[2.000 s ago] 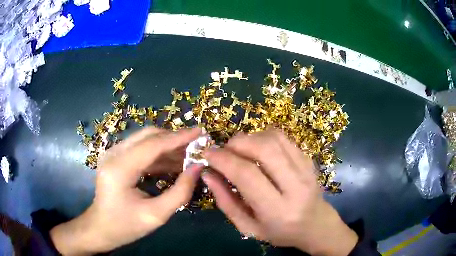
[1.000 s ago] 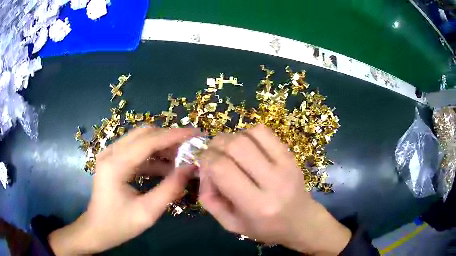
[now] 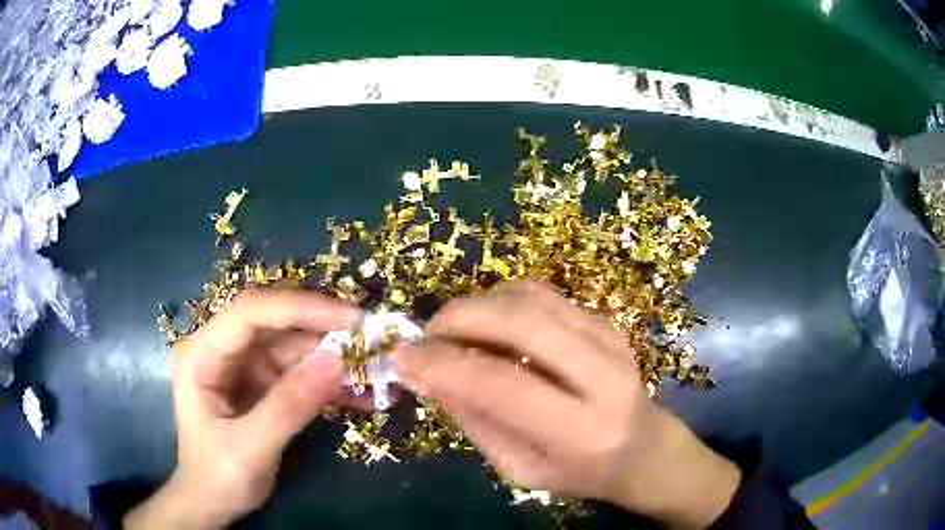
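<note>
A white plastic housing (image 3: 375, 350) with gold metal in its middle is between my hands, a little left of centre. My left hand (image 3: 249, 388) grips its left side between thumb and fingers. My right hand (image 3: 549, 388) has its fingertips on the right side of the housing; whether they hold a separate contact is hidden. Brass contacts (image 3: 580, 233) lie in a loose heap behind and around both hands, and some are hidden under them.
White housings (image 3: 168, 60) lie on a blue sheet (image 3: 207, 93) at upper left, beside a clear plastic bag (image 3: 41, 280). A green belt (image 3: 435, 26) with a white edge strip (image 3: 456, 81) runs along the top. A small clear bag (image 3: 893, 285) lies at right.
The housing is now turned so more white and gold shows, and it sits slightly lower and further left. My right fingers have spread along its right side. The view has shifted a little.
</note>
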